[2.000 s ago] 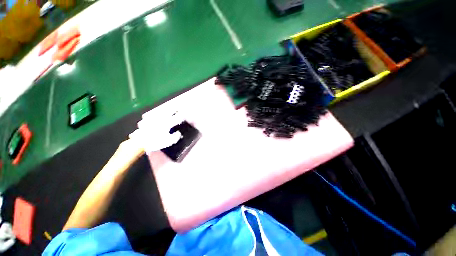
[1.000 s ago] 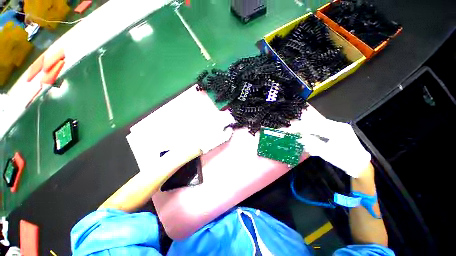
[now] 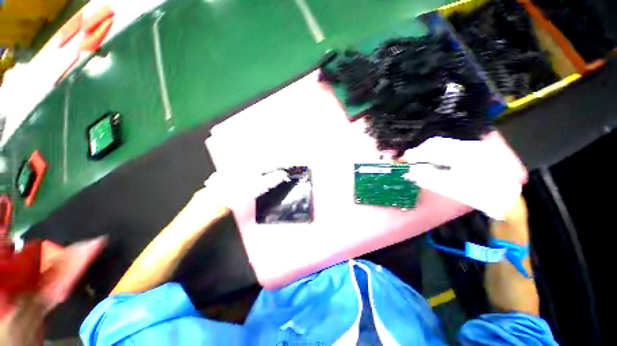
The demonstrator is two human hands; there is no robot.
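Observation:
A black housing (image 3: 292, 203), open side up and shiny inside, lies on the pink mat (image 3: 325, 250). My gloved left hand (image 3: 247, 189) holds it at its left and upper edge. My gloved right hand (image 3: 460, 172) holds a green circuit board (image 3: 385, 186) by its right end, to the right of the housing and apart from it. A blue strap is on my right wrist. A heap of small black comb-like pieces (image 3: 419, 88) lies behind my right hand, with a whitish piece on it. The picture is slightly blurred.
A yellow-edged bin (image 3: 544, 92) and an orange-edged bin (image 3: 565, 40) of black pieces stand at the upper right. A part-filled unit (image 3: 103, 136) and another on an orange-red piece lie on the green belt (image 3: 223, 61). A neighbouring person's blurred hand shows at lower left.
Since one second ago, my left hand has moved from beside the heap back to the housing, whose shiny inside now shows more. A neighbour's hand with an orange-red piece has appeared at lower left.

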